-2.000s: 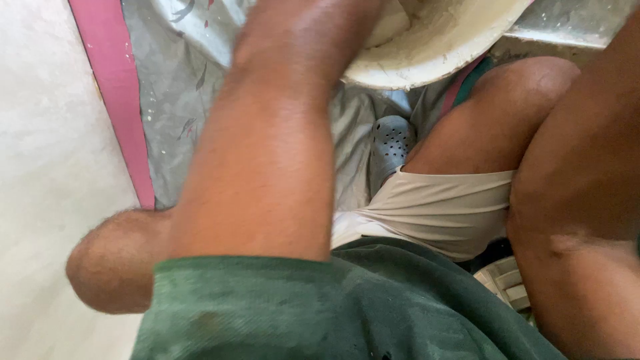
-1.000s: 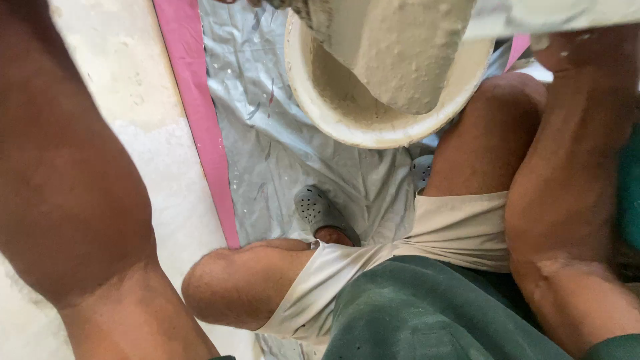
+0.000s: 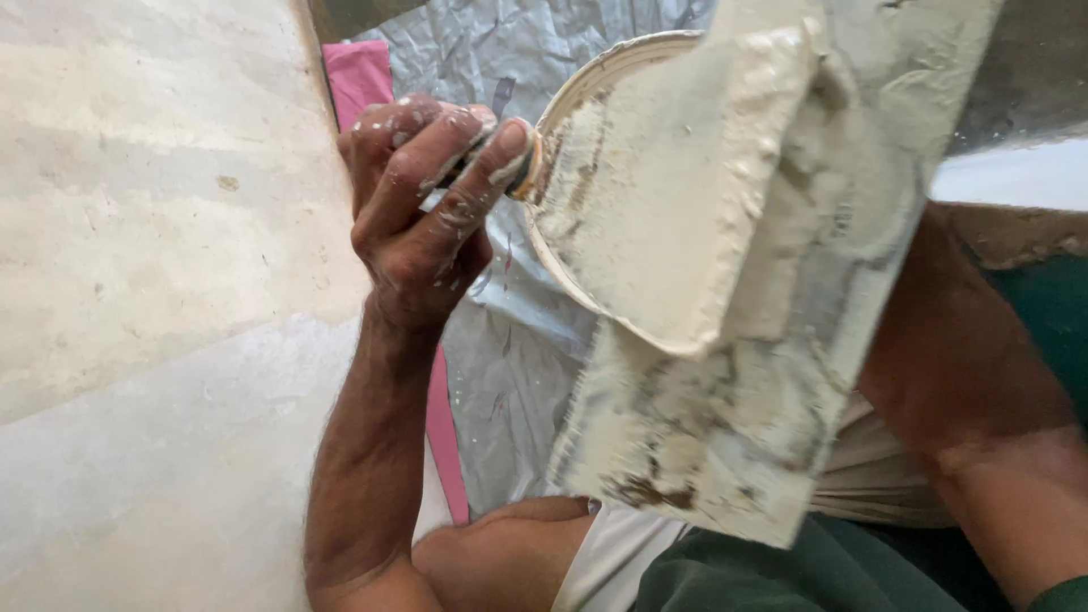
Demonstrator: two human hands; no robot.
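My left hand [image 3: 425,187], spotted with white compound, grips the dark handle of a wide putty knife [image 3: 663,204]. Its blade carries a smooth coat of cream compound with a thick ridge along the far edge. That blade lies over or against a long flat plate [image 3: 714,442], smeared with compound and tilted across the view. My right forearm [image 3: 960,357] reaches up behind the plate, which hides my right hand. A round cream bucket [image 3: 588,71] is partly visible behind the putty knife, its rim coated with residue.
A patchy white and cream wall surface [image 3: 170,255] fills the left side. Beside it run a pink strip [image 3: 446,442] and a crinkled grey sheet [image 3: 501,374] with paint specks. My bent leg [image 3: 501,552] is at the bottom.
My left hand has come into view with the putty knife. The long plate, at the top edge a second ago, now spans the middle and right. The view has shifted.
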